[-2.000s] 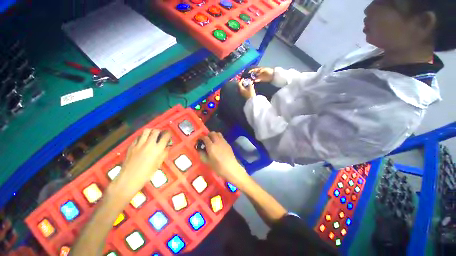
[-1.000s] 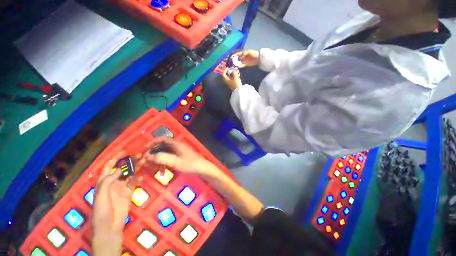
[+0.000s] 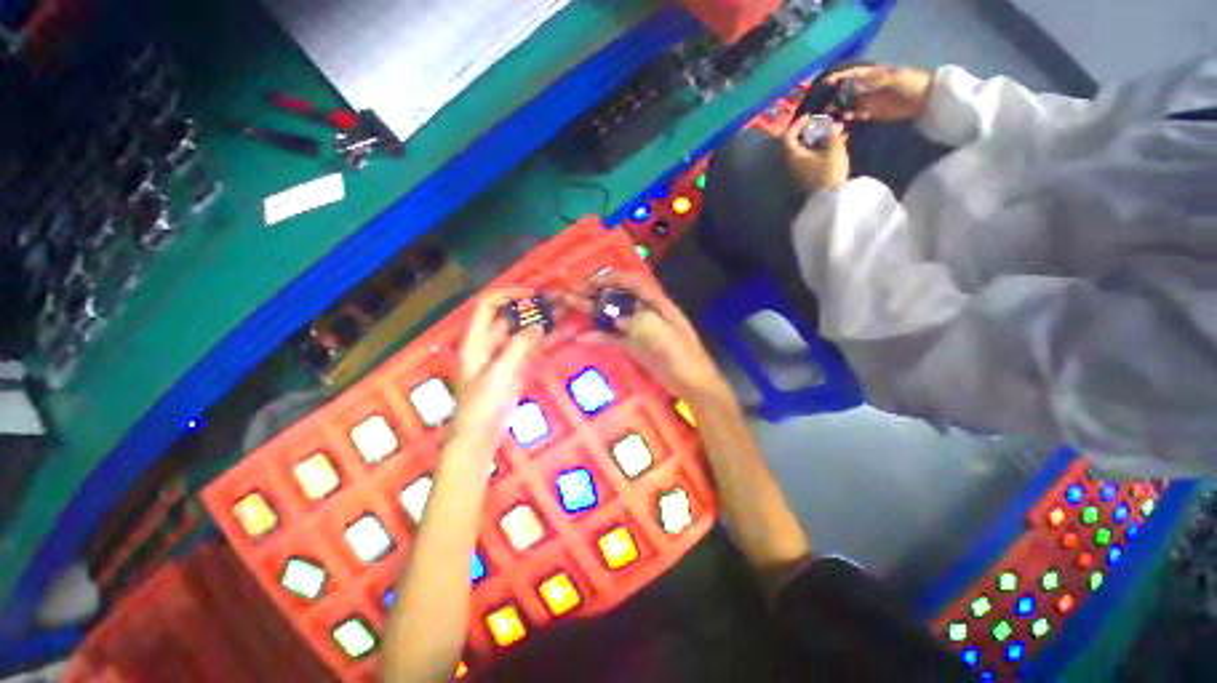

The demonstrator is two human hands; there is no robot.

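Note:
The red-orange compartment tray [image 3: 441, 460] lies below the bench edge, with rows of lit square smartwatches glowing white, blue, yellow and orange. My left hand [image 3: 497, 350] holds a smartwatch [image 3: 530, 314] with a dark screen and small coloured marks above the tray's far end. My right hand [image 3: 657, 340] holds another dark smartwatch [image 3: 617, 310] with a small light mark, just to the right of the first. Both hands are slightly blurred, and my left forearm covers some pockets.
A green bench [image 3: 200, 287] with a blue edge holds a paper stack [image 3: 414, 54], a white label [image 3: 304, 199], a red-handled tool [image 3: 310, 110] and rows of dark pieces. A person in a pale smock [image 3: 988, 267] sits at right near a blue stool [image 3: 787, 354]. More lit trays stand lower right.
The view has shifted, so the bench shows more to the right. Both hands now hold dark watches side by side; a second ago the left one's screen faced up and my right hand was over the tray.

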